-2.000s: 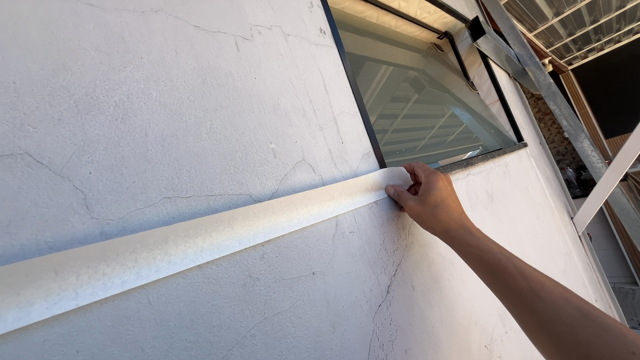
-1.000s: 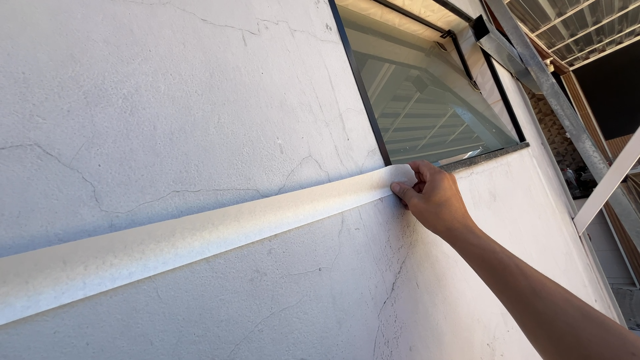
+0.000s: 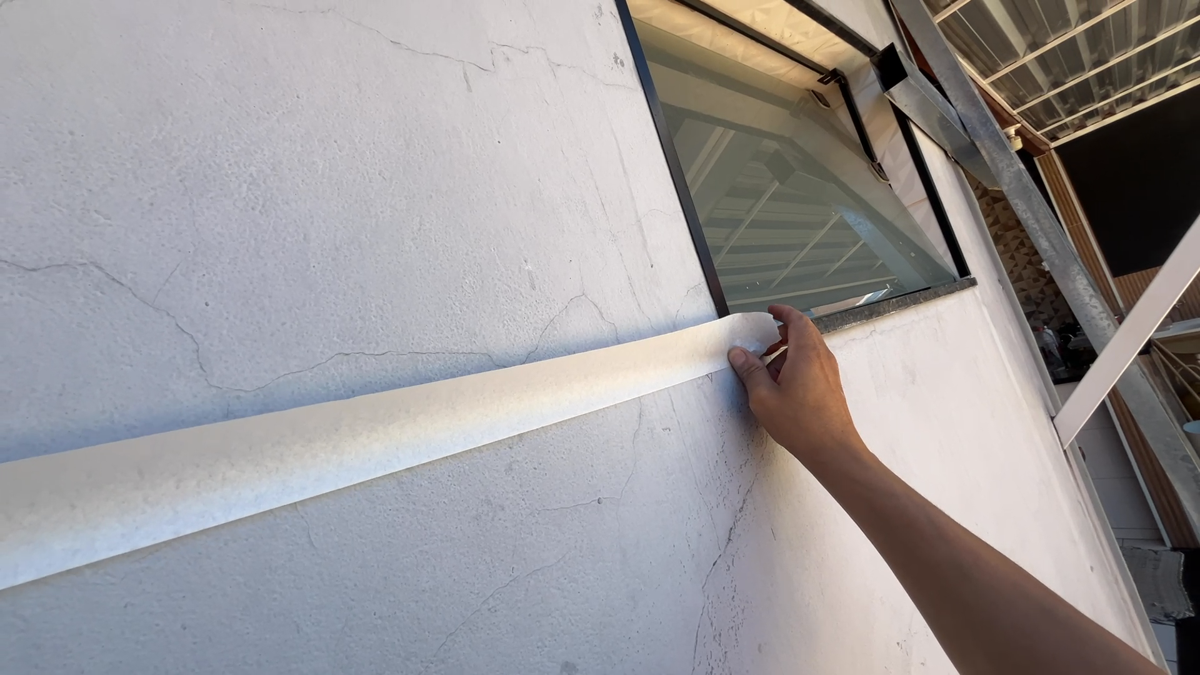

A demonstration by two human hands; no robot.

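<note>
A long strip of white paper or tape (image 3: 375, 422) runs across the cracked white wall (image 3: 394, 206), rising from the left edge of the view to the window's lower left corner. Its right end is pinched between the thumb and fingers of my right hand (image 3: 792, 380), just below the glass window (image 3: 797, 187). The strip's upper edge curls off the wall and casts a bluish shadow above it. Where its left end lies is out of view. My left hand is not in view.
The window has a black frame (image 3: 670, 155) and a dark stone sill (image 3: 895, 305). Right of it, a galvanised metal beam (image 3: 1031, 206) slants down, with a white bar (image 3: 1130, 337) crossing near it. A ribbed translucent roof (image 3: 1078, 56) is overhead.
</note>
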